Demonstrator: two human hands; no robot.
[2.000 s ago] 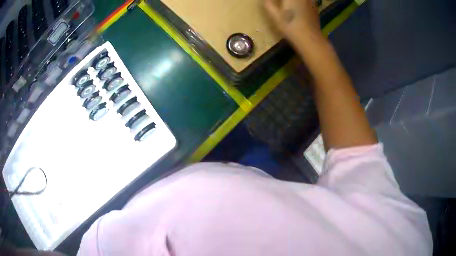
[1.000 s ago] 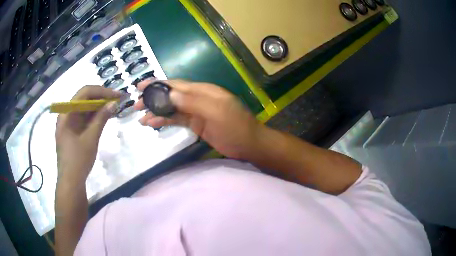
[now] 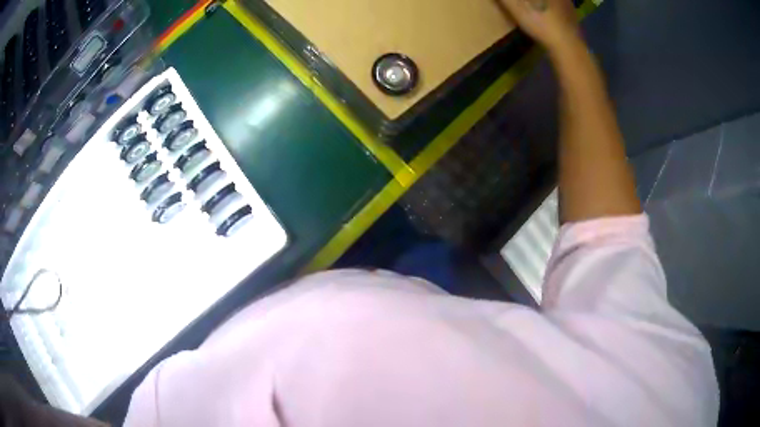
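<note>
The white packing tray (image 3: 108,275) lies at the left, with two rows of round speaker drivers (image 3: 168,208) standing on edge in its upper part. One driver (image 3: 394,75) lies flat on the cardboard sheet (image 3: 333,33), near its lower corner. My right hand (image 3: 540,15) is at the top edge over the far side of the cardboard, cut off by the frame, so its fingers and anything in them are hidden. My left hand is not clearly in view; a dark blurred shape shows at the lower left corner.
A looped probe lead (image 3: 37,292) lies over the tray's left end. Clear plastic blister trays (image 3: 83,83) are at the upper left. Yellow tape (image 3: 367,142) edges the green mat (image 3: 267,125). A white ridged object (image 3: 533,242) is below my right arm.
Both hands have left the tray area. My right arm has swung out to the top right; my left hand and the yellow probe are gone from view. The view has shifted.
</note>
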